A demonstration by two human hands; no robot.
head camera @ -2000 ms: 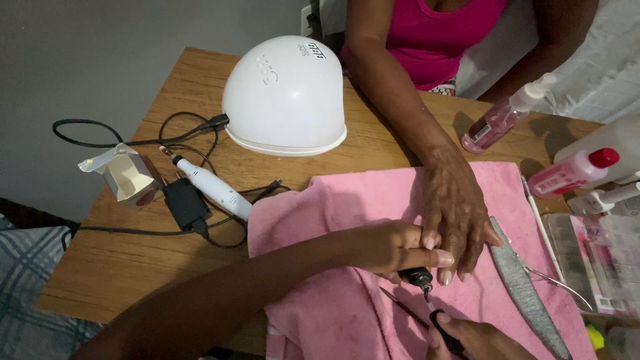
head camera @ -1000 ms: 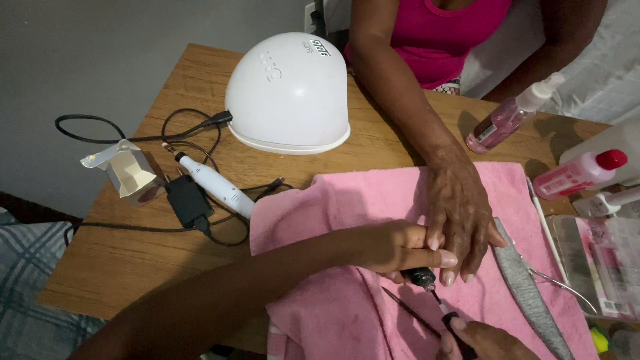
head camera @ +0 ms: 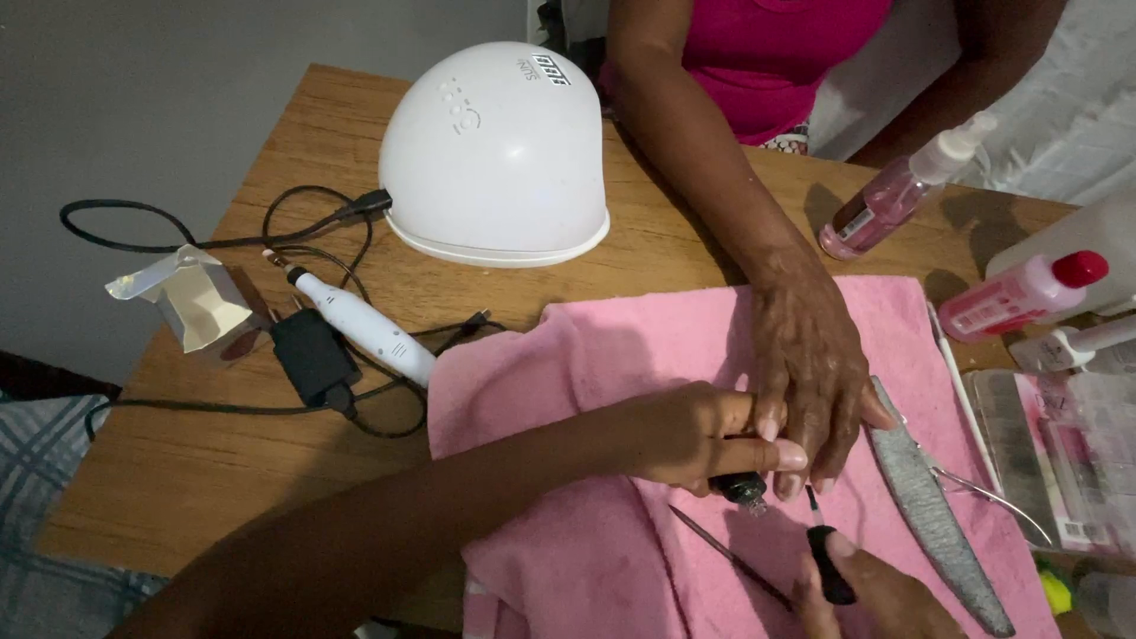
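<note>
My left hand point(head camera: 710, 439) holds a small dark nail polish bottle point(head camera: 741, 487), its neck uncovered, and its fingers also touch a finger of another person's hand point(head camera: 812, 355). That person's hand lies palm down over the pink towel point(head camera: 621, 355). In my right hand point(head camera: 879, 586) is the black cap of a polish brush point(head camera: 830, 564); the bristles are close to the person's fingertips. A thin dark stick point(head camera: 728, 555) lies on the towel between my hands. To the right are a grey nail file point(head camera: 936, 515) and a metal nipper point(head camera: 994, 497), partly under the file.
A white nail lamp point(head camera: 497, 160) stands on the wooden table point(head camera: 337, 124). Left of it lie a white nail drill point(head camera: 364, 324), a black plug adapter point(head camera: 312, 355), cables and an open box point(head camera: 200, 306). At right are a pink spray bottle point(head camera: 879, 209), a red-capped bottle point(head camera: 1021, 293) and plastic cases point(head camera: 1065, 453).
One second ago the brush was at the bottle's neck; now it is apart from the bottle, near the other person's fingertips. My left hand still holds the bottle.
</note>
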